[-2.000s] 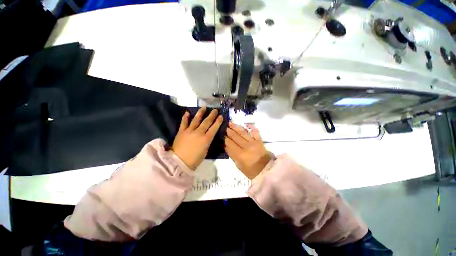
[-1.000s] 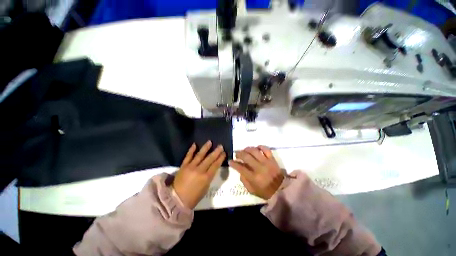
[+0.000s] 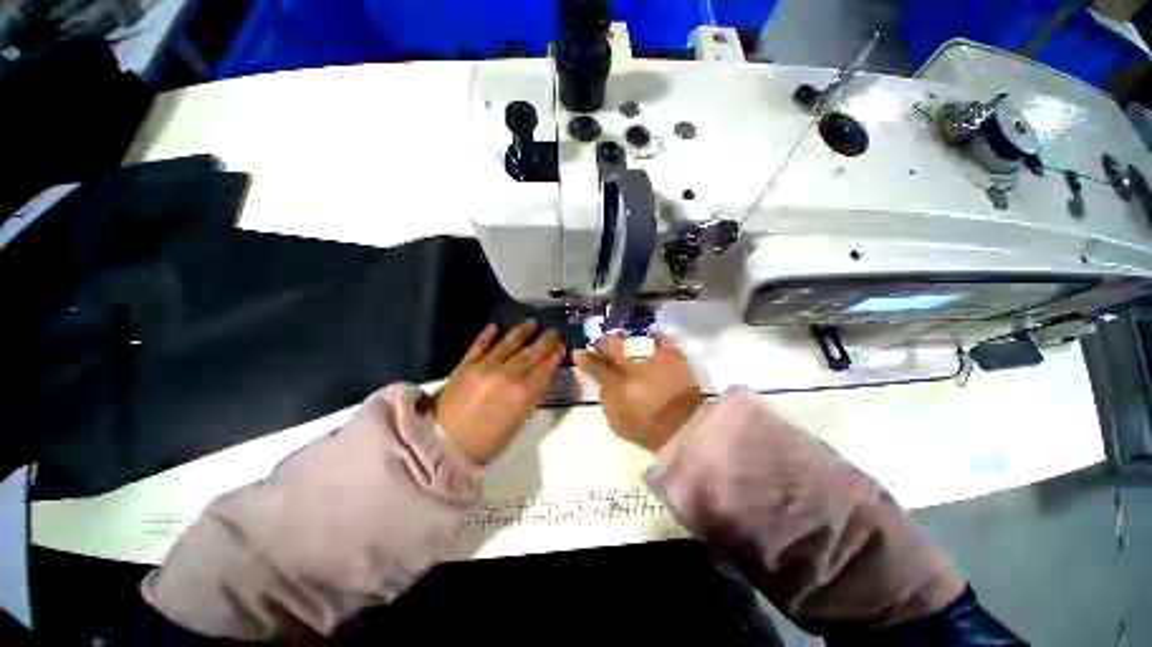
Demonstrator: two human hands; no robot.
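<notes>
A black fabric piece (image 3: 291,316) lies on the white table, its narrow right end under the presser foot and needle (image 3: 594,322). My left hand (image 3: 502,386) lies flat on the fabric just left of the foot, fingers a little apart. My right hand (image 3: 644,386) is at the fabric's right edge, close in front of the foot, fingers bent and fingertips at the edge. Whether it pinches the fabric cannot be told. The white sewing machine head (image 3: 518,228) stands beyond my hands.
The control panel (image 3: 910,303) with a lit screen is on the machine arm at right. The dark curved guard (image 3: 636,234) hangs above the foot. Dark fabric (image 3: 63,120) is at the far left. Blue bins (image 3: 379,28) are behind the table (image 3: 316,114). A ruler scale (image 3: 569,508) marks the front.
Both hands have moved away from me, up to the foot, with the fabric. Less of the fabric's end shows in front of the foot. The whole view has shifted slightly.
</notes>
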